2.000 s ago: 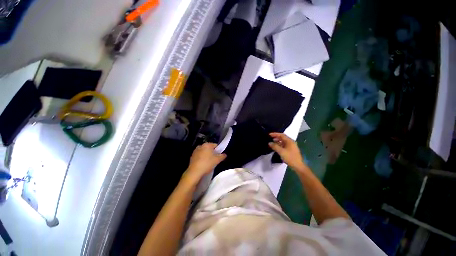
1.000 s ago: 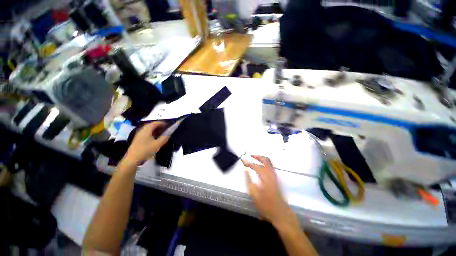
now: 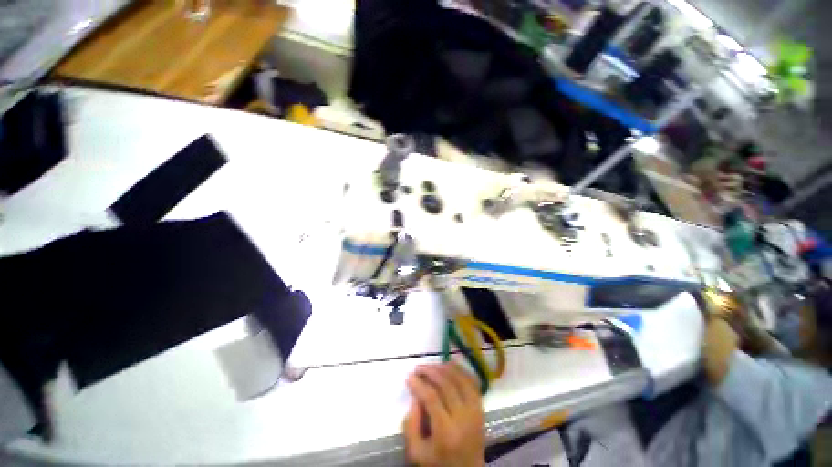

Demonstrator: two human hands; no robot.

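Note:
Large black cut fabric panels [image 3: 146,292] lie on the white table left of the sewing machine, with a small black piece [image 3: 285,319] at their right end. A pale piece [image 3: 248,365] shows beneath it. A narrow black strip [image 3: 169,180] lies behind the panels. The white machine head [image 3: 520,264] has its needle area [image 3: 392,296] right of the fabric. My right hand [image 3: 445,415] is at the table's front, palm down with fingers loosely bent, beside the green and yellow scissor handles [image 3: 474,351]; I see nothing in it. My left hand is out of view.
A folded black stack [image 3: 35,141] lies at the far left. A black strip [image 3: 490,313] and an orange-tipped tool [image 3: 577,341] lie behind and right of the scissors. Another person's blue-sleeved arm [image 3: 775,388] is at the right. A wooden board [image 3: 173,46] stands beyond the table.
The view has swung right and closer to the table. My left hand, earlier on the black fabric, has left the picture. My right hand is now beside the scissor handles.

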